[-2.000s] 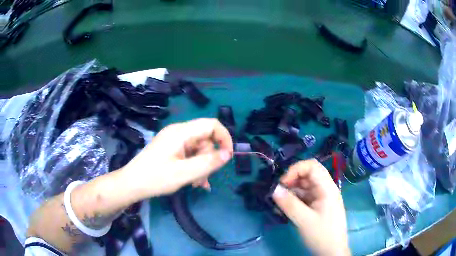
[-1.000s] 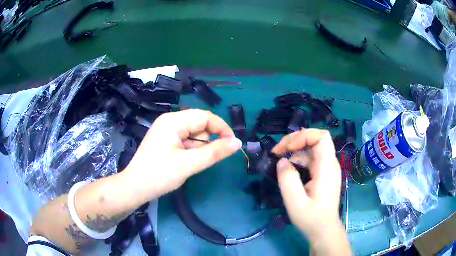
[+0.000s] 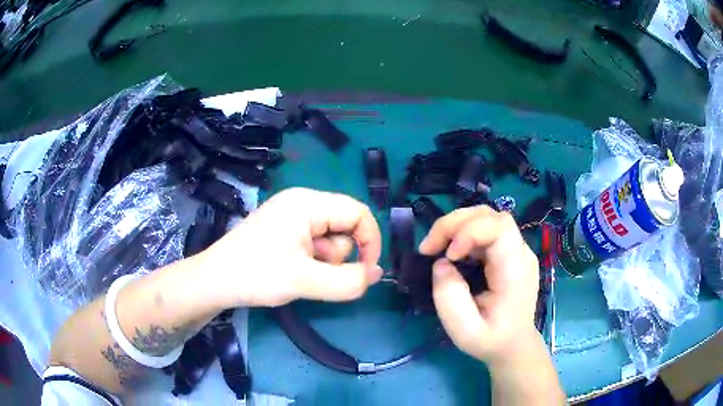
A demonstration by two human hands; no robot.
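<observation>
A black curved headband (image 3: 313,342) lies low in front of me, with a pale clear section near its lowest point; my hands hide its upper parts. My left hand (image 3: 317,250), with a white wristband, pinches a hair-thin wire (image 3: 388,278) at thumb and fingertip. My right hand (image 3: 487,289) is just to the right, its thumb and fingers curled around a small black part at the band's end, mostly hidden. Black slider pieces (image 3: 376,174) lie loose behind and between the hands.
Black covers (image 3: 230,139) are heaped at left beside a clear plastic bag (image 3: 119,214). An aerosol can (image 3: 622,214) leans on crumpled bags (image 3: 646,293) at right, by a red-handled tool (image 3: 548,244). Black headbands (image 3: 523,47) lie on the green belt (image 3: 317,55).
Both hands stay near the band, with the left fingertips now lower and the wire less visible. The belt headbands have shifted, and another one shows at the upper right.
</observation>
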